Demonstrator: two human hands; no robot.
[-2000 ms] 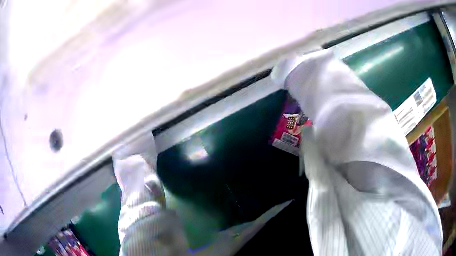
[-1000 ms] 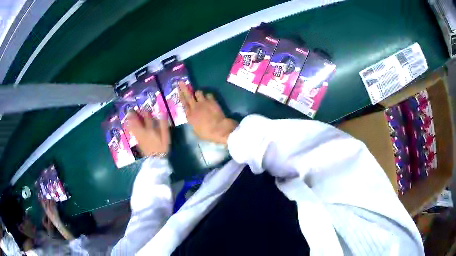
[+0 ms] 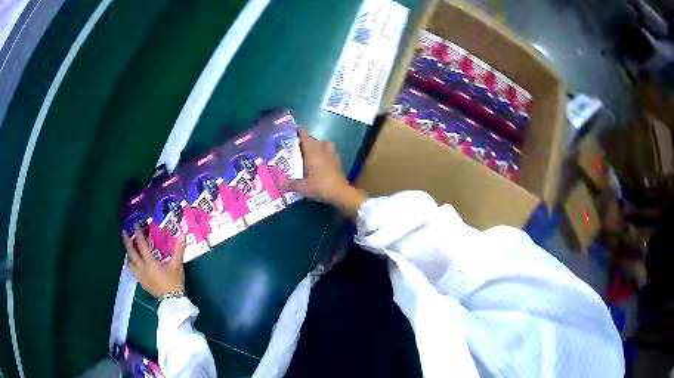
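Note:
A row of several purple and pink retail boxes point(image 3: 214, 188) lies side by side over the green bench point(image 3: 244, 295), with black hang tabs on the side toward the conveyor. My left hand point(image 3: 157, 263) grips the left end of the row, fingers over the end box. My right hand point(image 3: 319, 168) grips the right end, thumb on the front of the end box. The open shipping carton point(image 3: 451, 168) stands to the right, with rows of retail boxes point(image 3: 469, 107) inside and bare cardboard on its near side. Whether the held row touches the bench is unclear.
A white label sheet point(image 3: 366, 59) lies on the bench beside the carton. A white side rail point(image 3: 210, 77) divides the bench from the dark green conveyor belt point(image 3: 96, 148). More retail boxes point(image 3: 140, 363) show at the bottom left. Brown cartons point(image 3: 581, 214) stand on the floor at right.
The view has turned toward the carton. The separate groups of boxes now form one row between my hands. My hands have moved from the box fronts to the two ends.

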